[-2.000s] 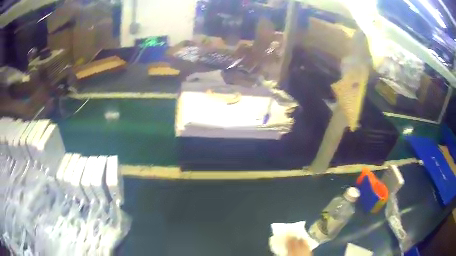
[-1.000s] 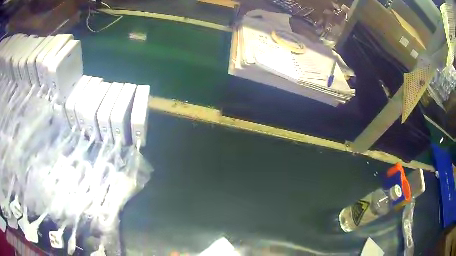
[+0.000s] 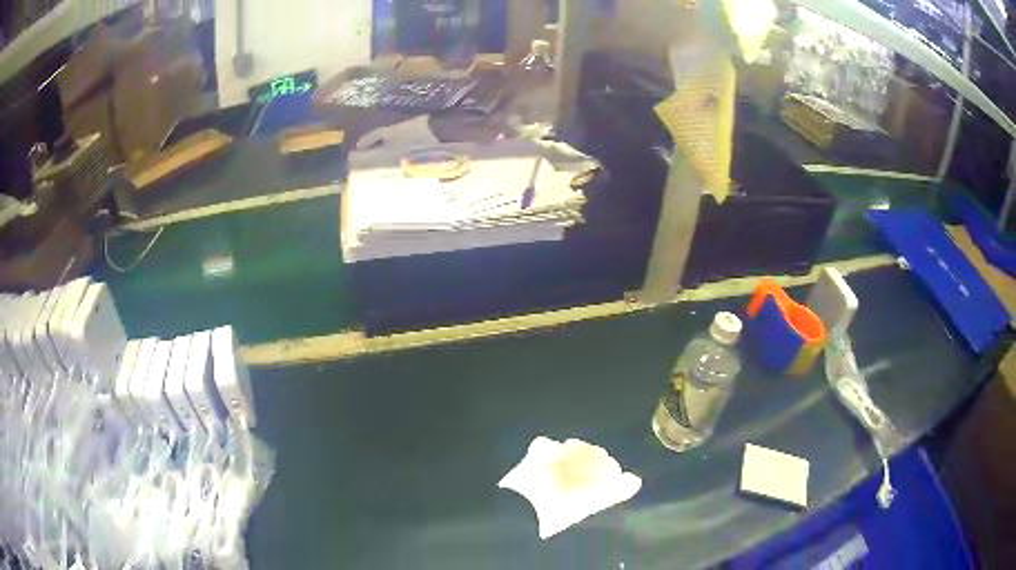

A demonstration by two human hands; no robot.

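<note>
Neither of my hands is in the picture. A white wiping cloth (image 3: pixel 570 481) lies crumpled on the dark green bench, with a faint yellowish stain in its middle. A clear bottle (image 3: pixel 697 387) with a white cap and a dark and yellow label stands behind it to the right. A small pale block (image 3: pixel 774 475) lies flat at the right. Rows of white power strips (image 3: pixel 184 381) stand on edge at the left, with bagged cords (image 3: pixel 145 501) in front of them.
An orange and blue holder (image 3: pixel 787 330) stands beside a single white strip (image 3: pixel 833 300) with a bagged cable (image 3: pixel 856 395). A blue bin (image 3: pixel 891 518) is at the lower right, a blue sheet (image 3: pixel 945 278) at the far right. Papers (image 3: pixel 462 206) lie on a black box beyond the pale rail (image 3: pixel 446 332).
The fingers on the cloth two seconds ago are gone from view, and the cloth lies spread on the bench. The view has swung, showing the small block whole and the blue bin.
</note>
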